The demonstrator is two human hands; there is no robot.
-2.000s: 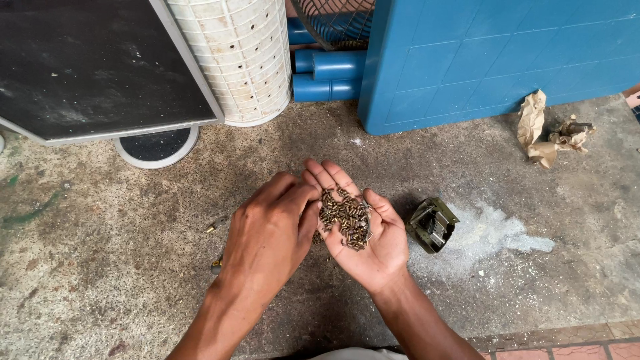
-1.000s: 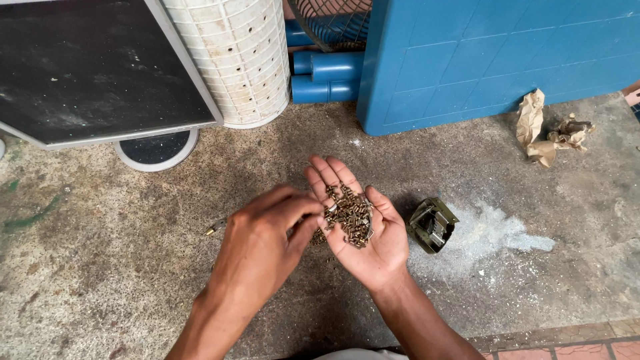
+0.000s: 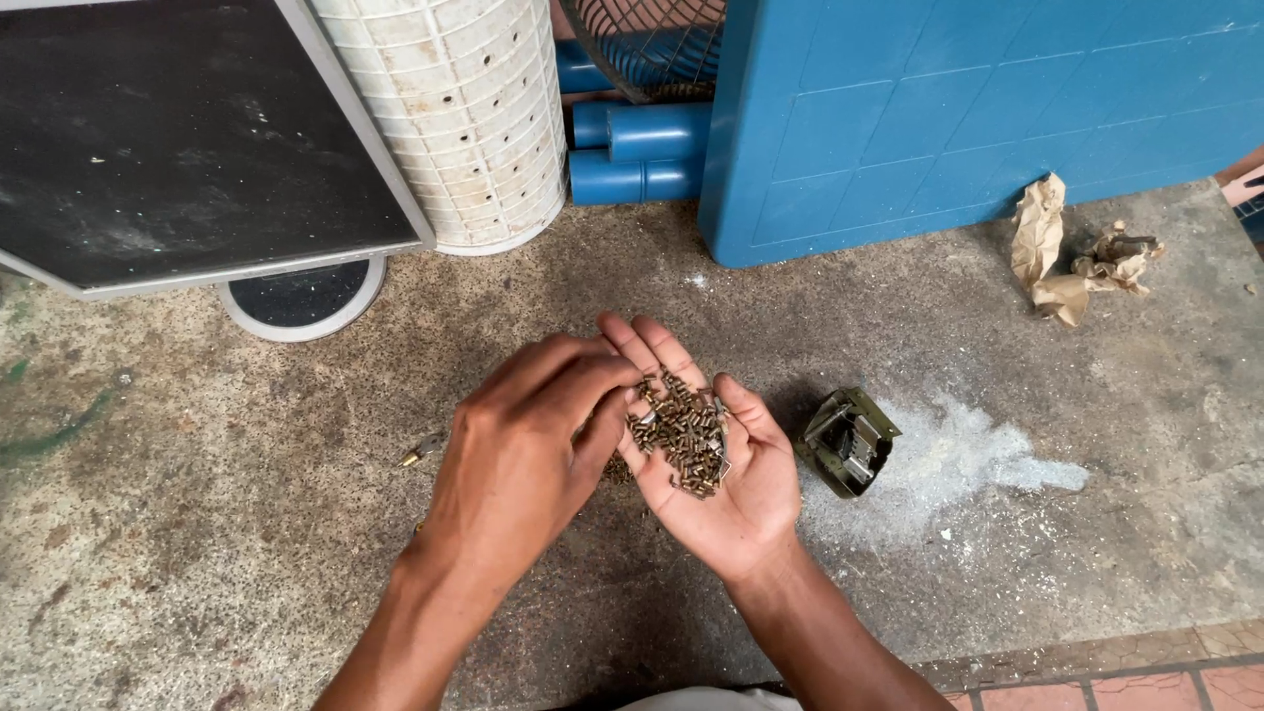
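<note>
My right hand [image 3: 746,479] is palm up, cupped under a heap of small brass-coloured metal cylinders [image 3: 686,439], with a few silvery bits among them. Over the heap's left edge reaches my left hand [image 3: 528,439], its thumb and forefinger brought close together at the small pieces; whether a piece is between them cannot be told. More small pieces lie on the concrete surface, partly hidden under the hands. To the right of my right hand stands an open olive-green metal tin [image 3: 847,442] with silvery metal parts inside. A small brass-tipped piece [image 3: 410,457] lies left of my left hand.
Pale powder [image 3: 948,464] is spread beside the tin. Crumpled brown paper [image 3: 1037,242] lies at the back right, before a blue plastic panel [image 3: 889,128]. A monitor [image 3: 197,138], a white perforated cylinder [image 3: 464,118], blue pipes [image 3: 657,133] and a wire fan guard [image 3: 652,39] stand behind.
The fingers of my left hand have shifted slightly over the heap. My right hand stays cupped in about the same place with the small pieces in it.
</note>
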